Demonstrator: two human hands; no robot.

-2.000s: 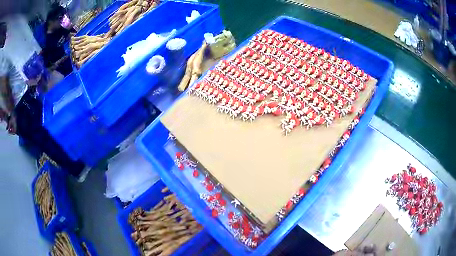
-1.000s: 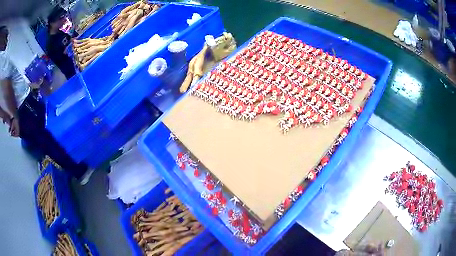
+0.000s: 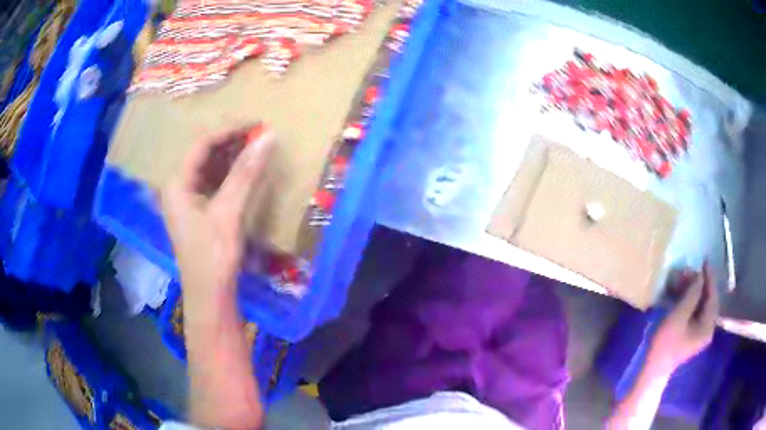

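My left hand [image 3: 210, 201] is over the bare lower part of the layer cardboard [image 3: 285, 105] in the crate. A small red piece, probably a figurine [image 3: 254, 132], shows at its fingertips; blur hides its detail. My right hand [image 3: 684, 323] is at the bench's front edge, right of the cardboard work pad [image 3: 579, 222], fingers close together; whether it holds anything cannot be told. A small white cup [image 3: 595, 211] stands on the pad. Rows of placed figurines [image 3: 243, 34] lie on the layer cardboard. A loose red-and-white pile [image 3: 617, 105] lies beyond the pad.
The blue crate [image 3: 365, 193] stands left of the metal-topped bench [image 3: 420, 126]. A slim white tool [image 3: 728, 243] lies at the bench's right side. Blue bins [image 3: 50, 168] stand at the far left and below. Purple clothing on my lap [image 3: 470, 327] shows below the bench.
The view has swung right and down, so the crate sits further left and the pad shows whole. Both my hands and forearms now show clearly, the left over the crate.
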